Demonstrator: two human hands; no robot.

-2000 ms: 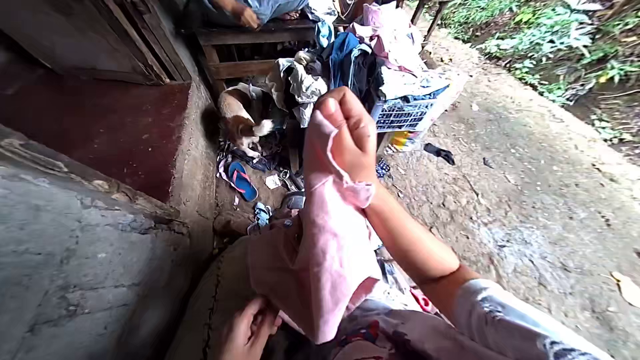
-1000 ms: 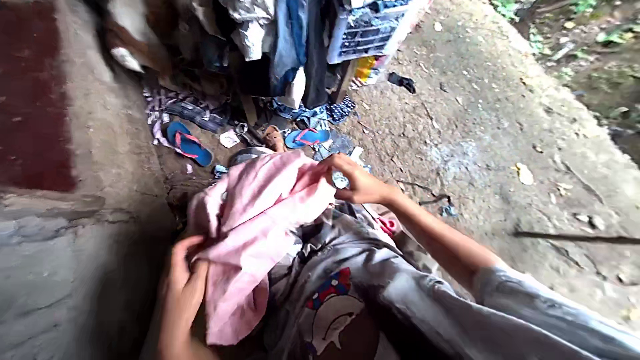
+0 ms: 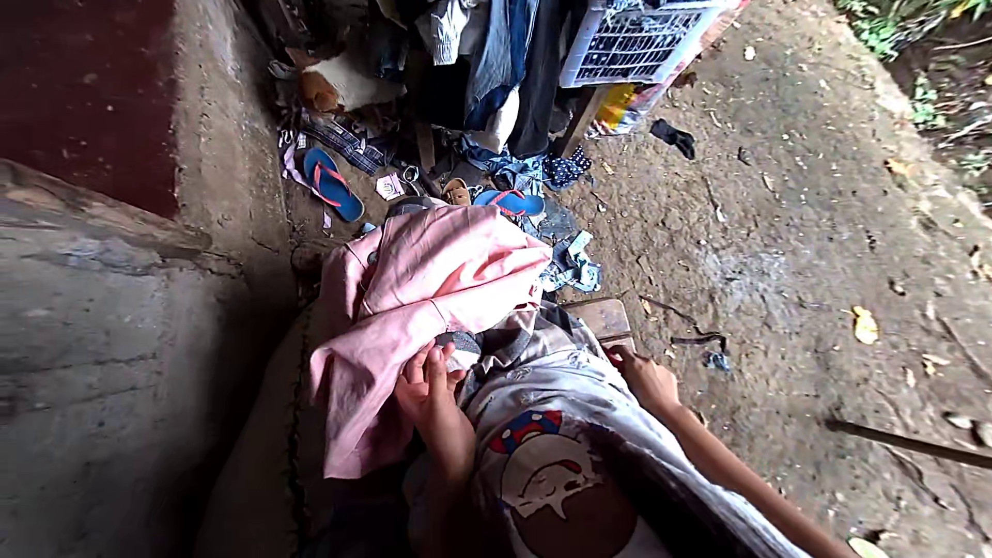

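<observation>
A pink cloth garment (image 3: 434, 271) lies bunched over my lap and knees, its lower left part hanging down. My left hand (image 3: 438, 395) is beside its lower right edge, fingers apart and palm turned up, with nothing held in it. On the other side of my lap, my right hand (image 3: 645, 378) is low by the edge of a brown wooden piece (image 3: 604, 319); its fingertips are partly hidden there, so I cannot tell what they touch. Between the hands is my pale printed clothing (image 3: 558, 395).
Blue flip-flops (image 3: 333, 184) and scattered cloths (image 3: 573, 263) lie ahead on the dirt ground. Beyond are hanging jeans (image 3: 504, 62), a white plastic crate (image 3: 643, 43) and a brown-and-white animal (image 3: 341, 84). A concrete wall (image 3: 101, 349) stands left, a stick (image 3: 907, 443) lies right.
The pink garment, held up two seconds ago, now lies spread on my lap. Both hands have let go of it, and my right hand has moved down to the right side of my lap.
</observation>
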